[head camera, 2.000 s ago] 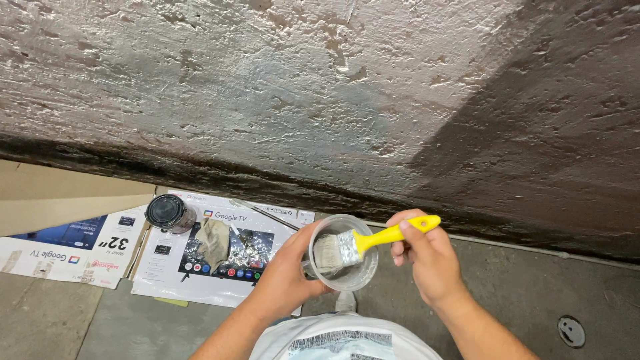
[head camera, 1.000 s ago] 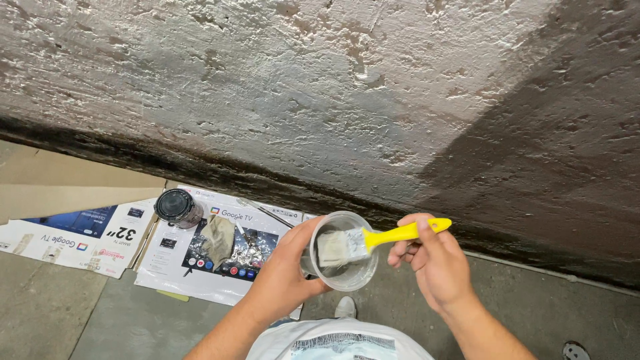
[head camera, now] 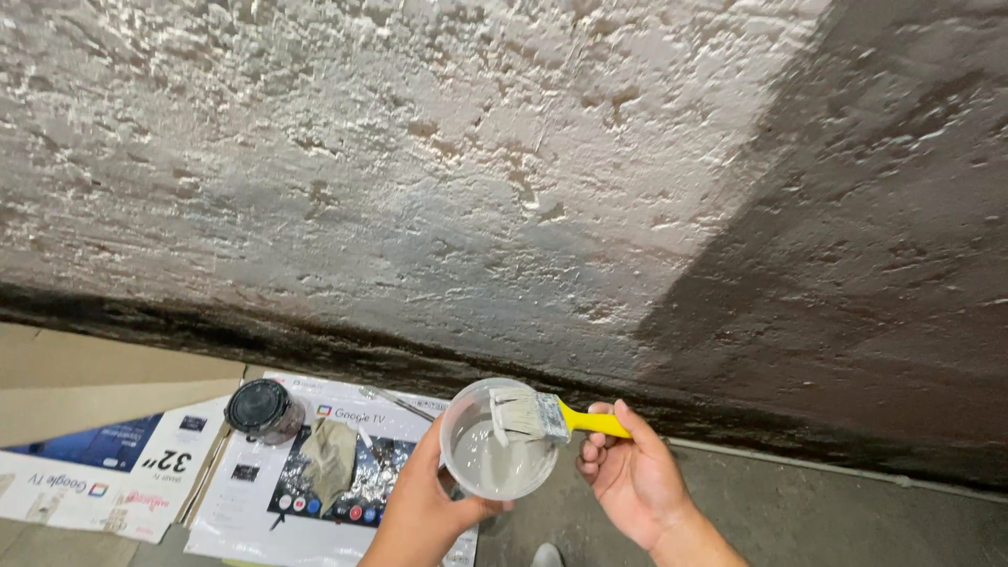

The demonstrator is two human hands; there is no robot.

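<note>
My left hand [head camera: 429,492] grips a clear plastic tub [head camera: 498,484] from its left side; whitish liquid covers the inside bottom. In my right hand [head camera: 634,476] is the yellow handle of a paintbrush [head camera: 598,421], pinched between thumb and fingers. The brush's bristles, coated whitish, lie over the tub's upper right part, and its metal ferrule is smeared with paint. Both hands are low in the view, in front of a rough plastered wall [head camera: 441,189] with a shiny, uneven surface.
Flattened television cartons [head camera: 228,512] cover the floor at the lower left. On them stand a dark-lidded jar [head camera: 264,409], a crumpled grey-beige cloth [head camera: 331,461] and a thin tool [head camera: 402,403]. A pipe or cable [head camera: 787,471] runs along the wall's base. A shoe tip [head camera: 547,556] shows at the bottom.
The brush has risen from inside the tub to its rim, showing its coated bristles. The liquid in the tub is now in plain sight.
</note>
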